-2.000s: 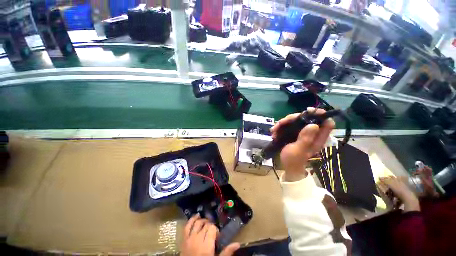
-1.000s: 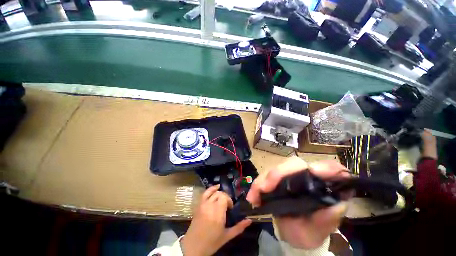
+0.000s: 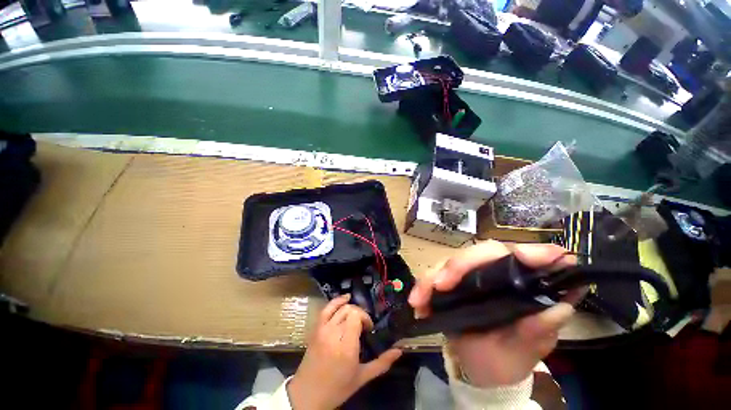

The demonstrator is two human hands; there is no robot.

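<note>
An open black speaker cabinet (image 3: 353, 255) lies on the cardboard-covered bench in two halves. The upper half holds a round speaker driver (image 3: 300, 231) in a silvery frame. Red wires (image 3: 370, 242) run to the lower half, where a green-tipped part (image 3: 396, 285) shows. My left hand (image 3: 337, 346) holds the lower half at its near left side. My right hand (image 3: 501, 312) is wrapped around a black electric screwdriver (image 3: 481, 298), held low and slanting left over the lower half. The screwdriver's tip is hidden or blurred near my left fingers.
A white screw feeder (image 3: 450, 192) stands right of the cabinet, beside a clear bag of screws (image 3: 533, 196) in a cardboard tray (image 3: 513, 164). Black stacked sheets with yellow strips (image 3: 603, 240) lie farther right. Another open cabinet (image 3: 425, 90) is on the green conveyor belt (image 3: 200, 108).
My right hand has come down with the screwdriver from beside the feeder to the lower half. My left hand stays on the cabinet. Another person's hand at the right is gone, and the view has tilted down.
</note>
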